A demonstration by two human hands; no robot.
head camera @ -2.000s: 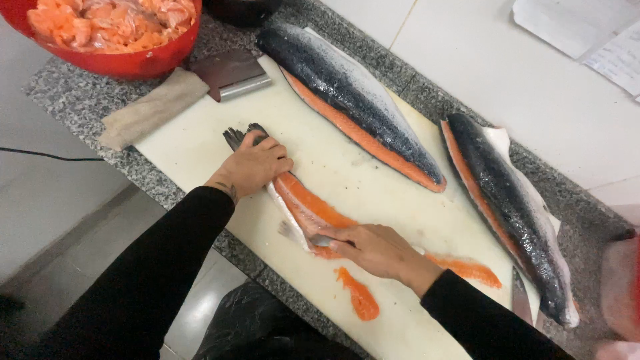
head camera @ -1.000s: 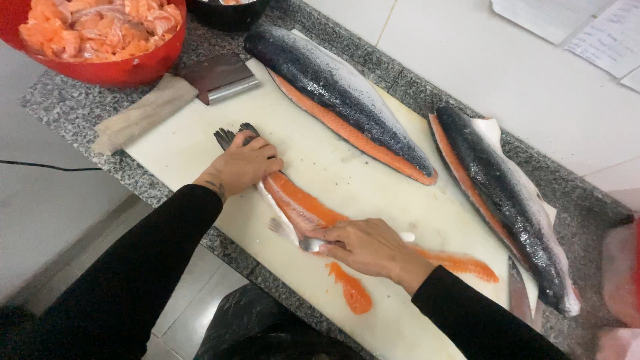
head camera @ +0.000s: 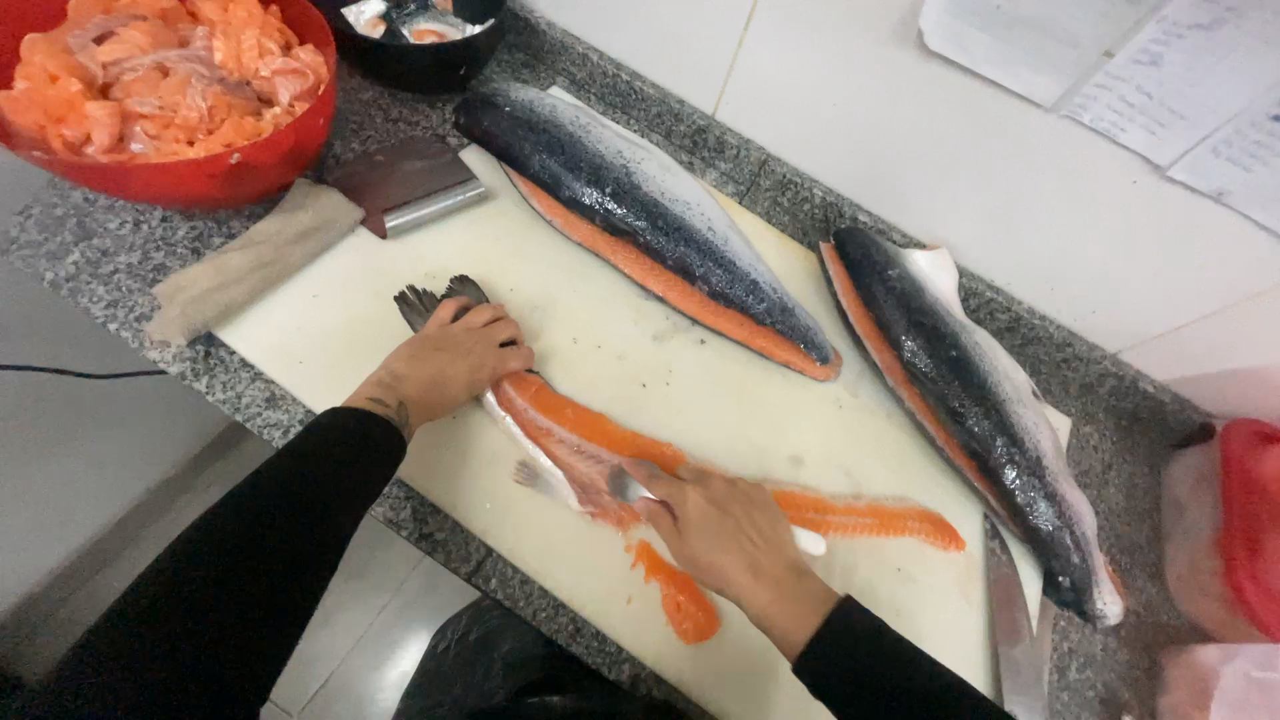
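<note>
A salmon frame with orange flesh point(head camera: 590, 430) lies across the white cutting board point(head camera: 400, 310). My left hand point(head camera: 460, 355) grips it near the dark tail fin. My right hand point(head camera: 725, 530) is closed around a white-handled utensil point(head camera: 630, 487); its metal end rests against the flesh, and I cannot tell whether it is a spoon or a scraper. A scraped-off piece of orange flesh point(head camera: 680, 597) lies just below on the board. Two salmon fillets, skin up, lie beyond: one point(head camera: 650, 220) at the upper middle, one point(head camera: 965, 400) at the right.
A red bowl of salmon pieces point(head camera: 230, 165) and a black bowl point(head camera: 425, 60) stand at the upper left. Beside them lie a cleaver point(head camera: 410, 185) and a folded cloth point(head camera: 255, 260). A knife blade point(head camera: 1015, 630) is partly under the right fillet. Red-lidded containers point(head camera: 1250, 530) stand at the right edge.
My right hand and the utensil have shifted slightly over the flesh. My left hand keeps its hold by the tail.
</note>
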